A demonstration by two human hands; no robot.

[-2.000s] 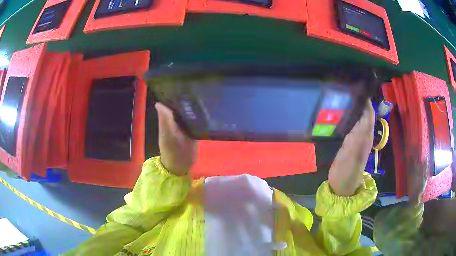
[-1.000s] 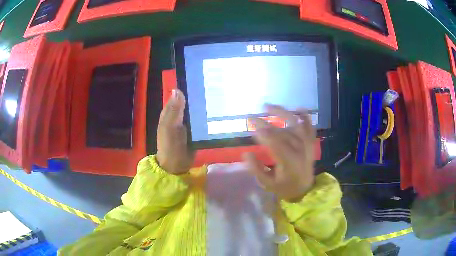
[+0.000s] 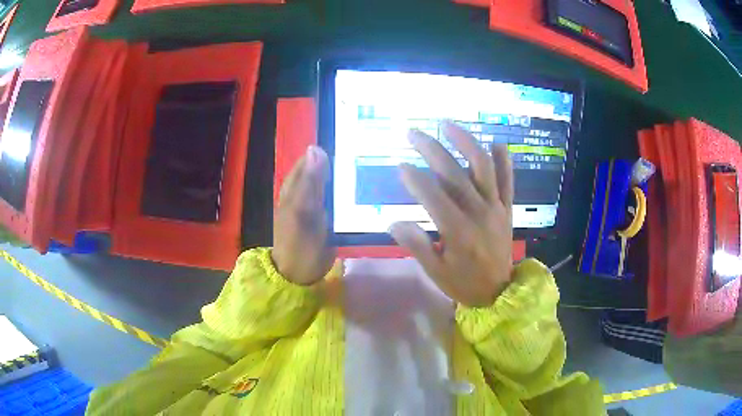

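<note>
A black-bordered tablet [image 3: 382, 179] lies in front of me on a red foam tray [image 3: 294, 138], which shows at its left and lower edges. Its lit screen shows a white page with a dark grid of small text and one yellow-green row. My left hand [image 3: 303, 218] is upright at the tablet's left edge, fingers together, touching or very near it; whether it grips is unclear. My right hand [image 3: 468, 215] is over the screen's lower right part, fingers spread, holding nothing. It hides part of the screen; fingertip contact cannot be told.
A dark tablet [image 3: 191, 150] lies on stacked foam trays [image 3: 89, 138] at left. At right are a blue tape dispenser [image 3: 603, 215] with a yellow tape roll [image 3: 638, 213] and more foam trays [image 3: 667, 219]. Another tablet [image 3: 590, 31] lies at the top right. A person's sleeve [image 3: 708, 361] shows at lower right.
The tablet was held up and tilted in both hands, then lay flat. The screen has changed from a pale window to a white page with a text grid. My right hand has left its edge.
</note>
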